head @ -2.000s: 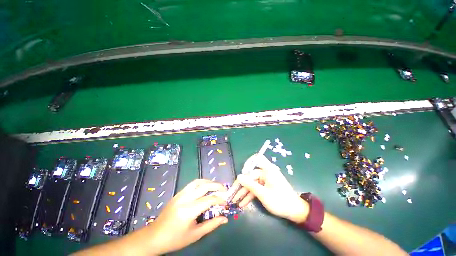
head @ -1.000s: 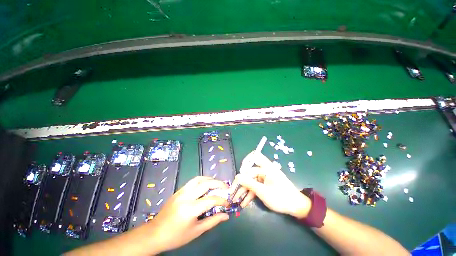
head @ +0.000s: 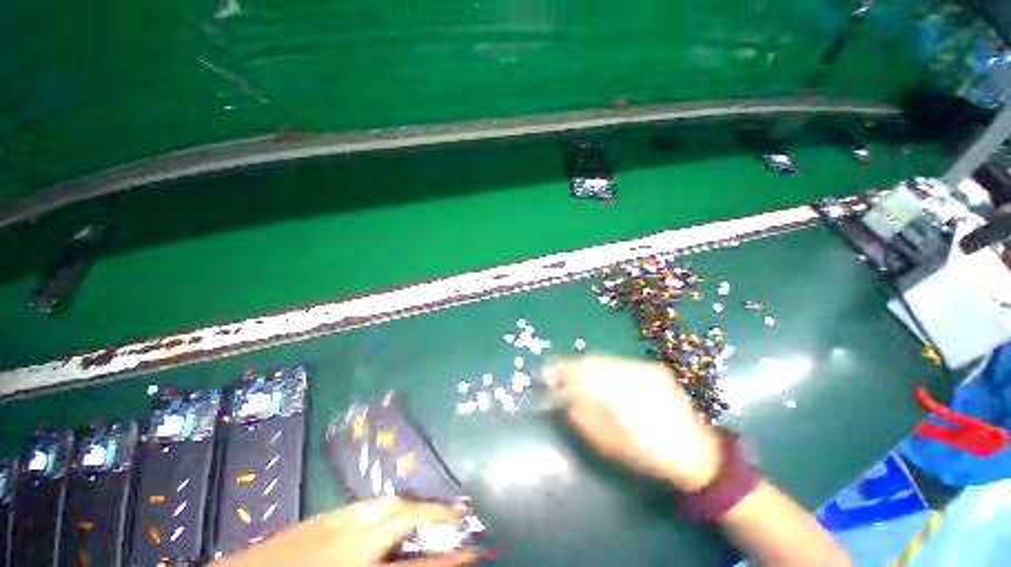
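A phone mid-frame lies tilted on the green worktop, blurred. My left hand is at its near end, cut off by the bottom edge, with fingers on its shiny circuitry. My right hand is blurred, between the small white parts and the amber-and-dark pile, partly covering the pile's near end. Something small and pale shows at its fingertips, too blurred to name. Several open phone mid-frames stand in a row at left.
Beyond the white edge strip, spaced phones lie on the green belt. At right are a white device, a red-handled tool, a blue bin and a person's blue clothing.
The view has turned right. My right hand has left the phone and moved right, towards the amber pile. The phone has turned askew under my left hand. More white parts now show.
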